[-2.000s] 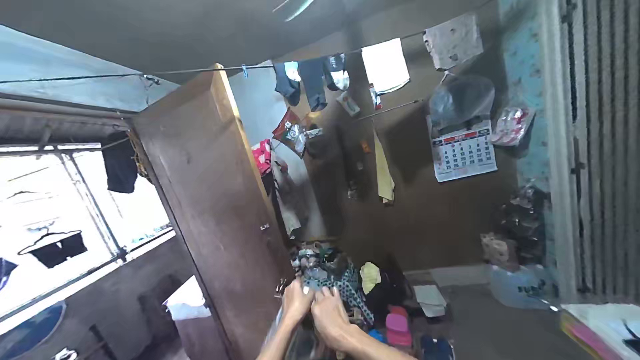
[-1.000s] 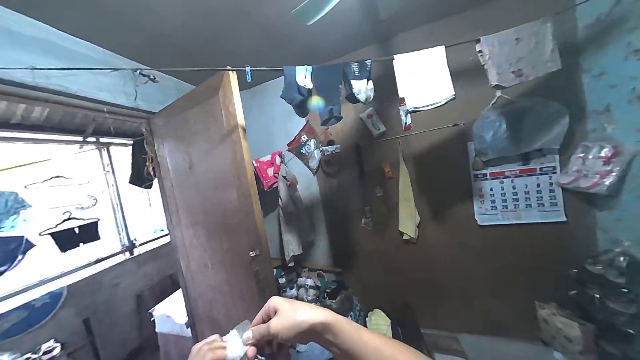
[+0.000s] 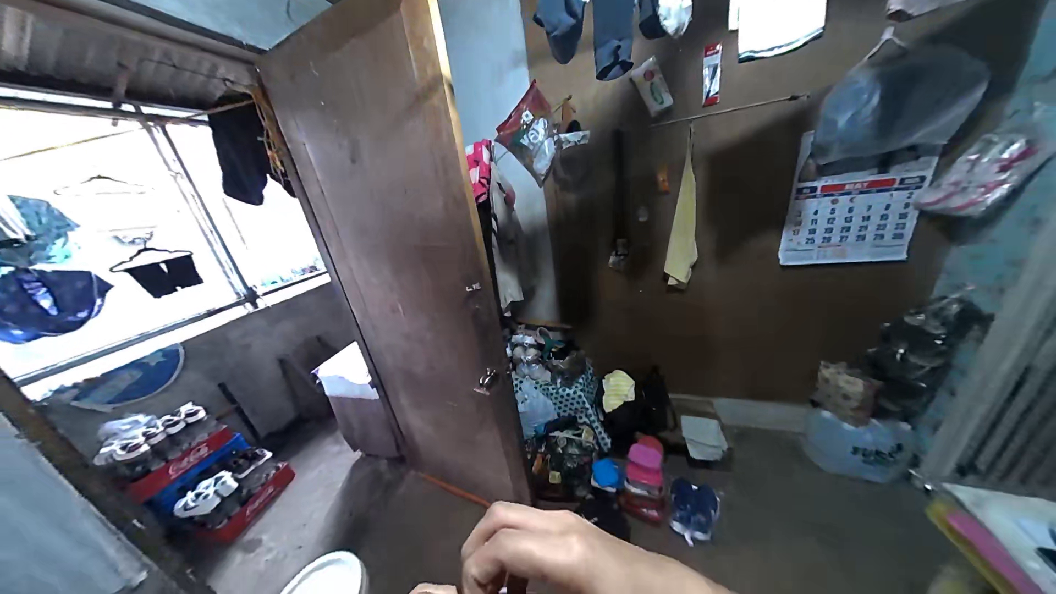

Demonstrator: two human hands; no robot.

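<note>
My right hand (image 3: pixel 549 549) is at the bottom edge, just right of the middle, with its fingers curled downward. What lies between its fingers is cut off by the frame. Of my left hand only a fingertip (image 3: pixel 433 588) shows beside it, low at the edge. A white round lid or rim (image 3: pixel 330 575) stands to the left of the hands. Behind them is an open brown wooden door (image 3: pixel 396 214) with a metal knob (image 3: pixel 487 380). Pink shoes or slippers (image 3: pixel 645 466) and a dark blue pair (image 3: pixel 695 510) lie on the floor beyond my right hand.
Shoes sit on red and blue crates (image 3: pixel 206 470) at the left. A white-topped box (image 3: pixel 346 375) stands behind the door. Bags and clothes (image 3: pixel 569 396) are heaped by the wall. A calendar (image 3: pixel 854 214), a yellow cloth (image 3: pixel 683 223) and plastic bags hang there. A table corner (image 3: pixel 990 528) juts in at right.
Both hands showed two seconds ago; one second ago they held something small and white. Now they are lower in view, largely cut off. The view has shifted, showing the shoe crates and more floor.
</note>
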